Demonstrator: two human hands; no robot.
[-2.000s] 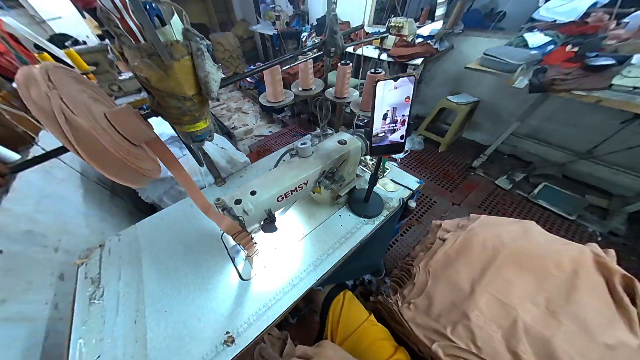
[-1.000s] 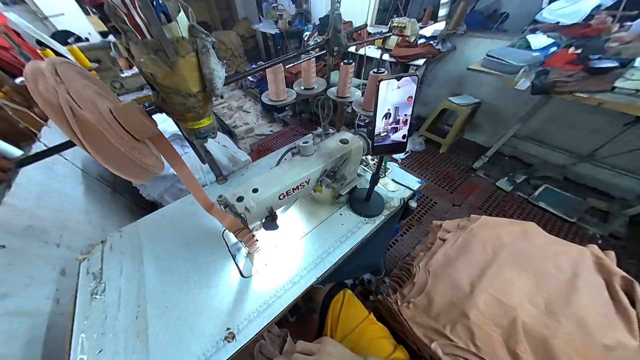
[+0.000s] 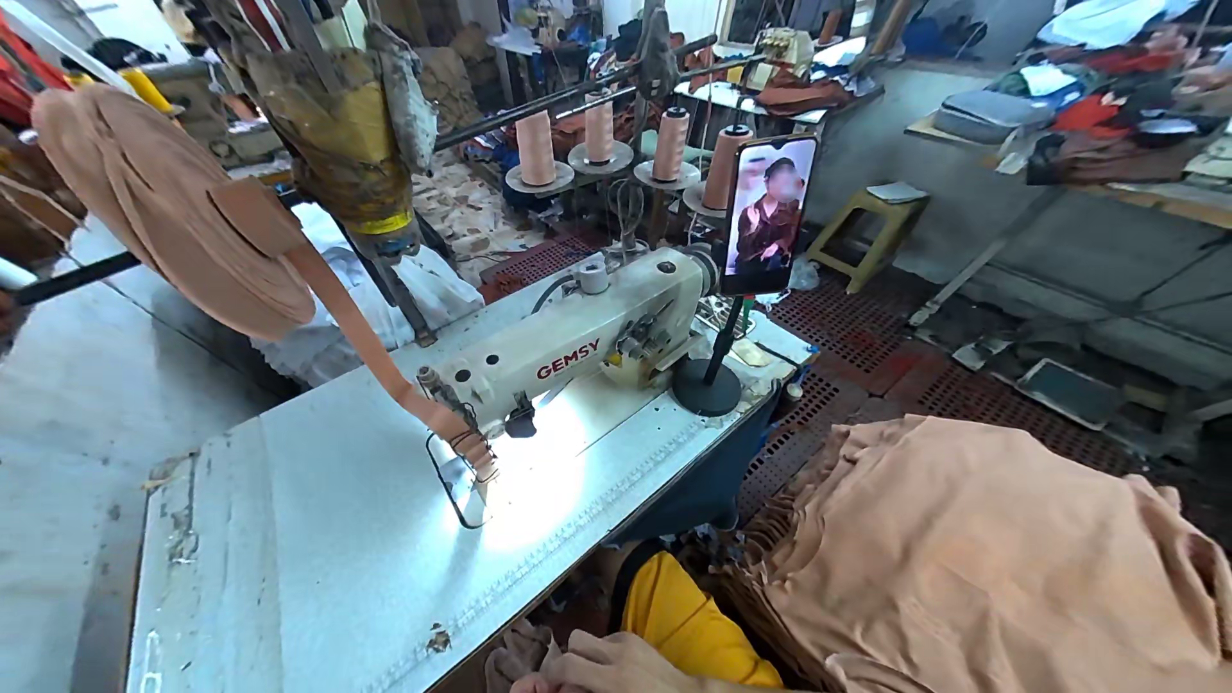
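At the bottom edge my right hand (image 3: 621, 664) has its fingers curled on a bunched grey-brown cloth (image 3: 518, 654), beside a yellow garment (image 3: 688, 621) over my lap. A sliver of skin just left of it may be my left hand, mostly cut off by the frame. The white sewing machine (image 3: 577, 346) stands on its table (image 3: 327, 539), its lamp lighting the needle area. From a big roll of tan fabric strip (image 3: 164, 212), a band (image 3: 351, 322) runs down through a wire guide (image 3: 448, 491). A large pile of tan fabric pieces (image 3: 982, 549) lies at right.
A phone (image 3: 770, 212) on a round-based stand (image 3: 707, 387) rises at the table's right end. Thread cones (image 3: 535, 149) stand behind the machine. Further back are a yellow stool (image 3: 871, 231) and a bench (image 3: 1145, 197) heaped with cloth. A metal pole (image 3: 385, 279) stands behind the table.
My right hand has come into view at the bottom edge, onto the bunched cloth; two seconds ago only cloth showed there. The picture on the phone has changed. The machine and fabric pile have not moved.
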